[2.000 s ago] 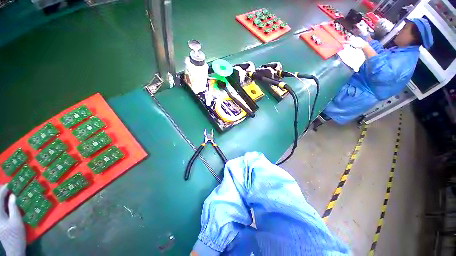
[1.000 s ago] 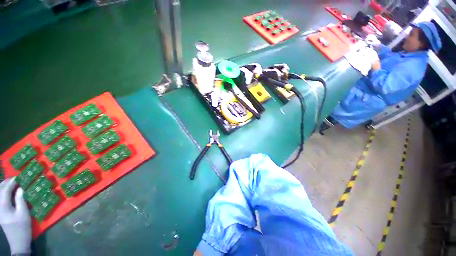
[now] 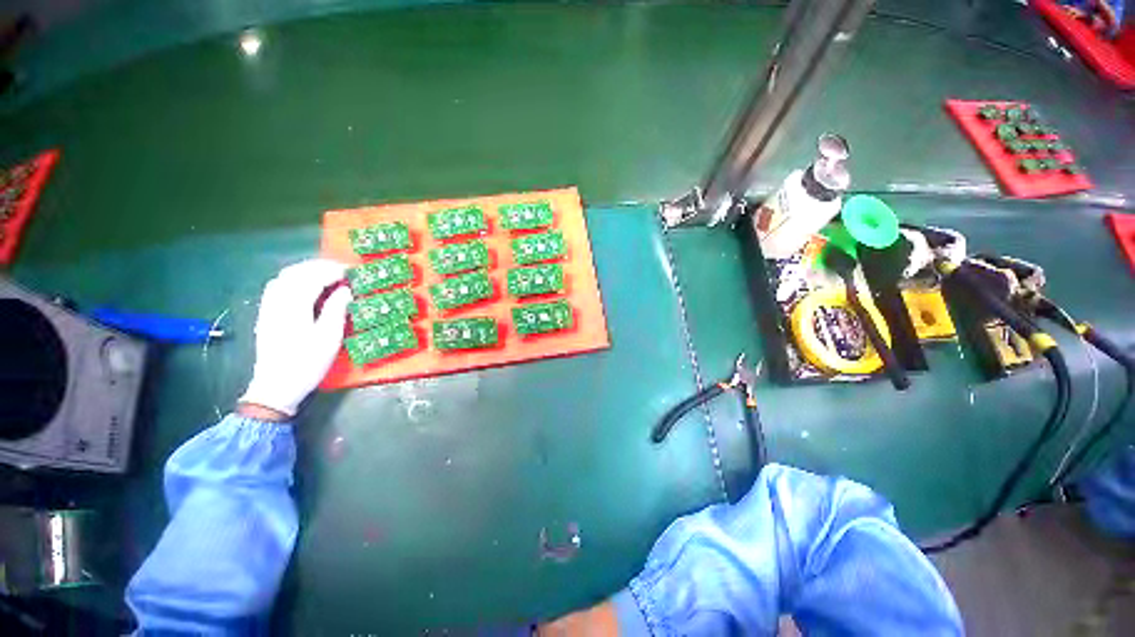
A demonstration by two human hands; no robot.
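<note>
An orange-red board tray [image 3: 585, 268] lies on the green bench with several green circuit boards [image 3: 464, 258] in rows on it. My left hand [image 3: 295, 334], in a white glove, is at the tray's left edge. Its fingertips and thumb are beside the left column of boards, with a small gap between them; whether they grip anything is unclear. My right hand is cut off by the bottom edge; only a bare wrist and blue sleeve show. Pliers [image 3: 743, 380] with black handles lie open, right of the tray.
A black tool tray [image 3: 774, 342] holds a white bottle [image 3: 800, 212] and yellow tape roll [image 3: 840, 334]. Iron stands [image 3: 927, 314] with black cables are beside it. A metal post [image 3: 778, 106] stands behind. At left are a blue tool [image 3: 156, 326], a grey box [image 3: 112, 417] and a silvery reel [image 3: 56, 548].
The view has swung left, so the tray now appears near the middle and the grey box shows. My left hand remains at the tray's left edge. The other worker is mostly out of view.
</note>
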